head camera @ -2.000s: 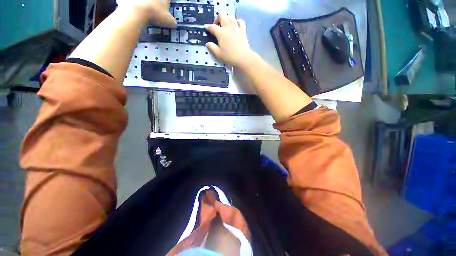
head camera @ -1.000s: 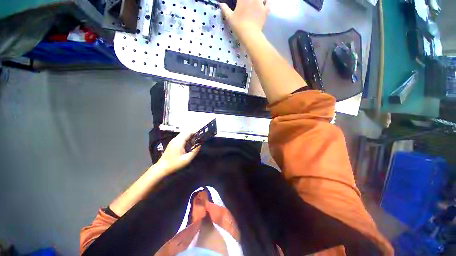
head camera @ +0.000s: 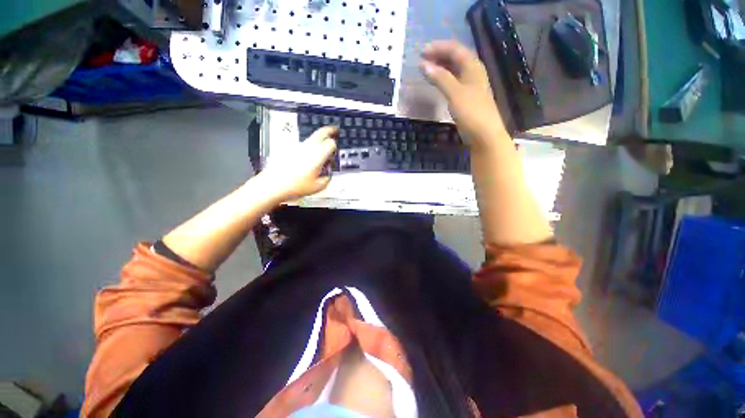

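Note:
My left hand [head camera: 304, 163] is over the left part of the keyboard tray and grips one end of a dark slotted part [head camera: 359, 158], which lies over the near keys of the black keyboard [head camera: 408, 135]. My right hand [head camera: 461, 82] is raised beside the perforated plate's right edge, fingers loosely curled and apart, holding nothing visible. A long black slotted housing [head camera: 320, 75] lies along the near edge of the white perforated plate [head camera: 327, 37].
A black bar [head camera: 513, 65] lies on the left side of the brown mouse pad [head camera: 559, 102], with a black mouse [head camera: 573, 47] on its right. The white keyboard tray [head camera: 392, 189] is nearest my lap. A green bench and blue crate [head camera: 704, 273] stand at right.
My left hand has moved up from near my lap with the dark part, bringing it over the keyboard. My right hand has come back toward me from the bench's far side.

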